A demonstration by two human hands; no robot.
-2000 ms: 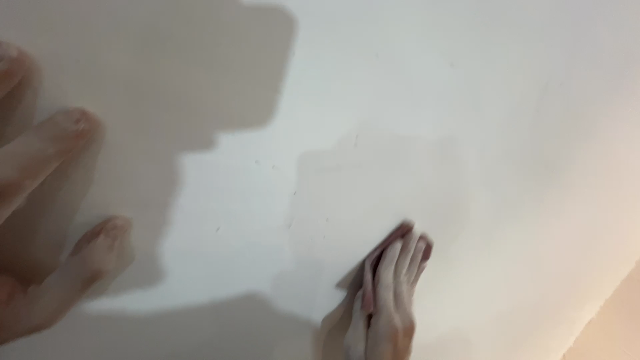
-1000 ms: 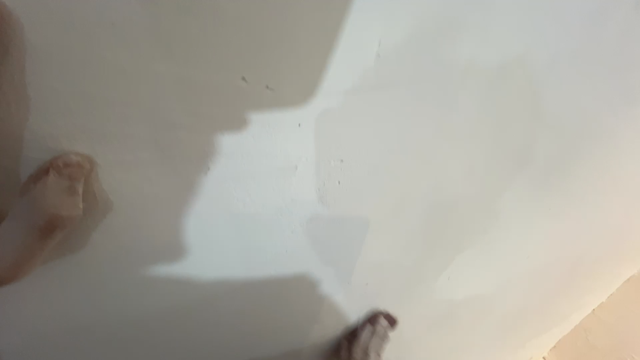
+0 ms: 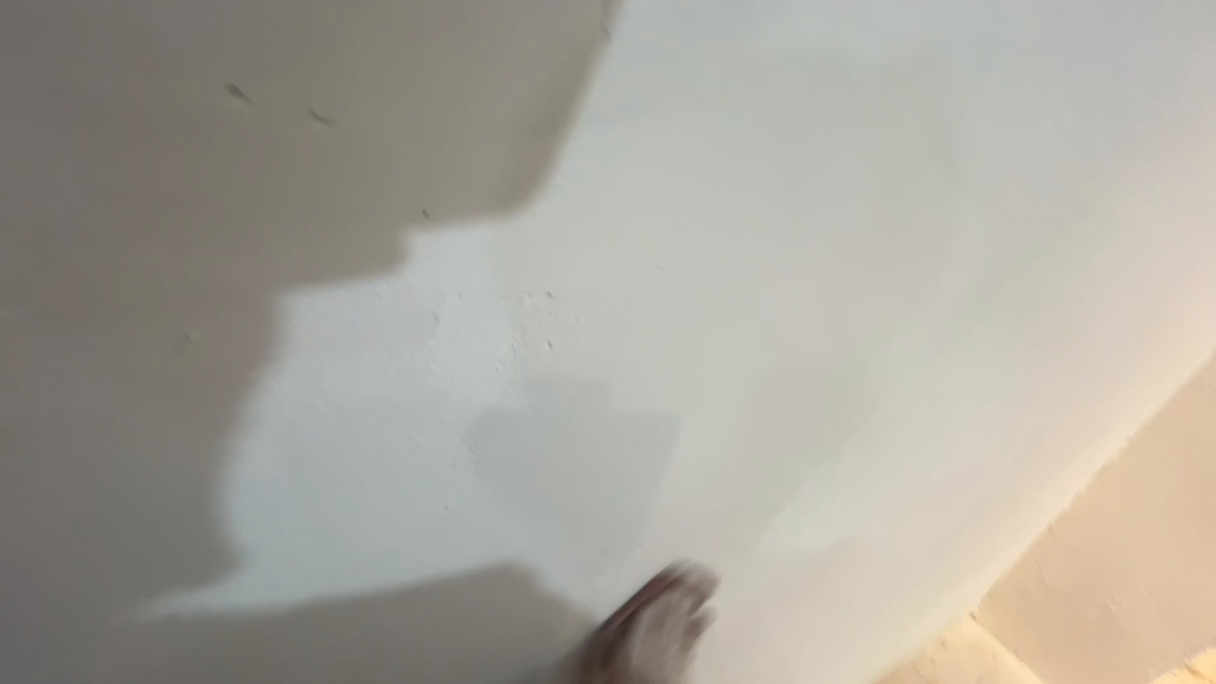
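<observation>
My right hand [image 3: 655,627] shows at the bottom centre of the head view, blurred, with its fingers pointing up and close together. It is over or against a pale, smooth surface [image 3: 760,285]; whether it touches, and whether anything is under the palm, cannot be told. Small dark nicks and specks mark the surface at the upper left and near the middle. My left hand is out of the frame.
Broad shadows [image 3: 142,285] cover the left side and lower left of the pale surface. Its edge runs diagonally at the lower right, beside a beige, warmly lit surface [image 3: 1121,551].
The left hand, at the left edge in both earlier frames, has gone out of view. The right hand shows lower than two seconds ago. The view has shifted over the surface.
</observation>
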